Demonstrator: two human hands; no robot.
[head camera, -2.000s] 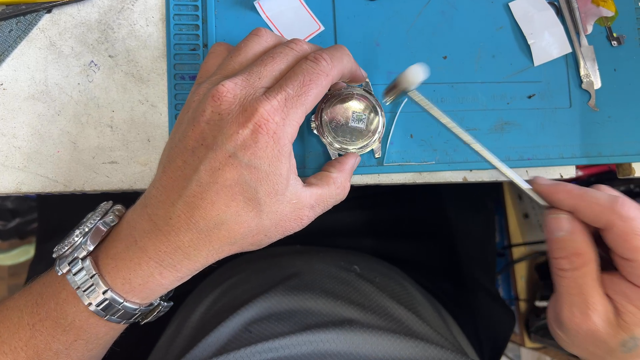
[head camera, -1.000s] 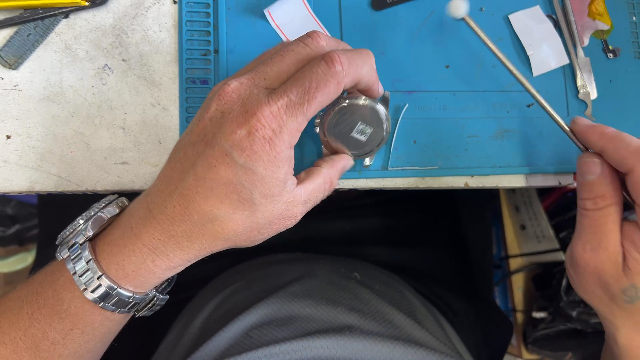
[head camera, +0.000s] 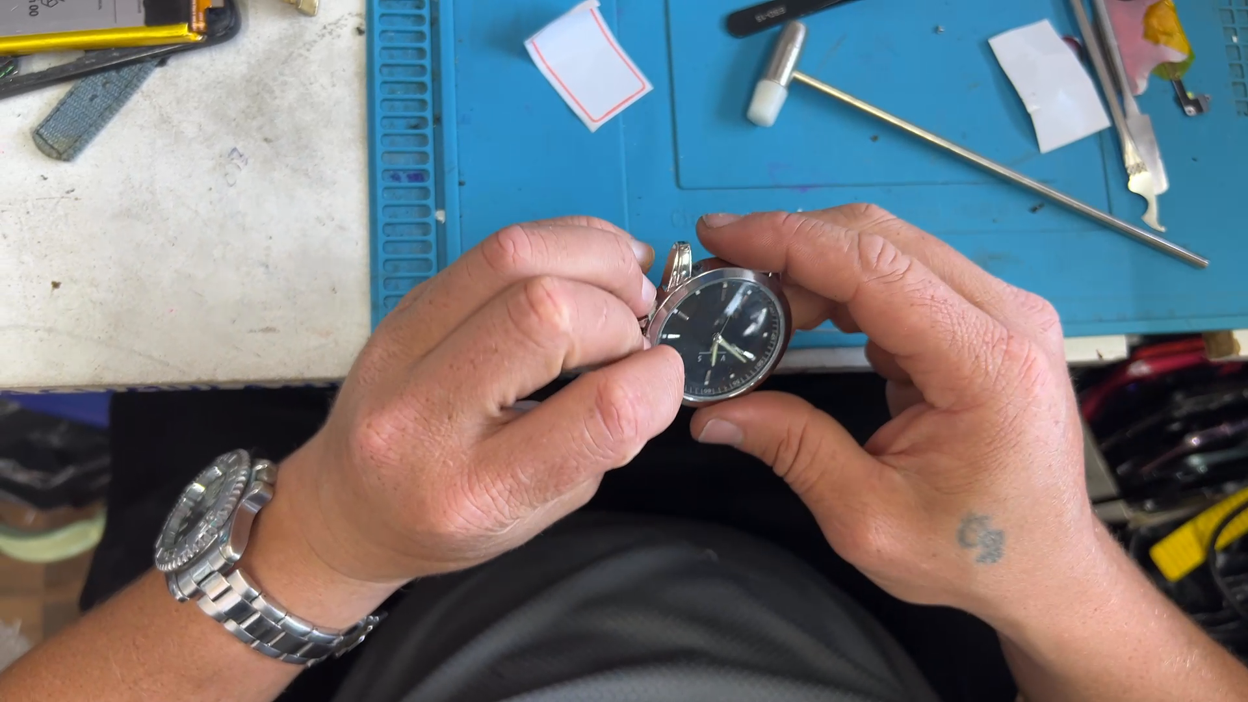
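A strapless watch (head camera: 726, 331) with a black dial and steel case is held dial up at the mat's front edge. My left hand (head camera: 497, 400) grips its left side between thumb and fingers, hiding that part of the case. Around the right side curve the fingers and thumb of my right hand (head camera: 907, 400); whether they press on the case is hard to tell. A small hammer (head camera: 902, 122) with a white tip and thin metal handle lies on the blue mat beyond my right hand. On my left wrist is a steel watch (head camera: 224, 556).
The blue work mat (head camera: 546, 195) covers the bench's right part. On it are a white label (head camera: 588, 66) with a red border, a white paper piece (head camera: 1049, 86), black tweezers (head camera: 770, 15) and metal tools (head camera: 1136, 136). A grey strap piece (head camera: 93, 109) lies at the upper left.
The watch has been turned from case back up to dial up. My right hand has let go of the hammer, which now lies on the mat, and has moved left to the watch.
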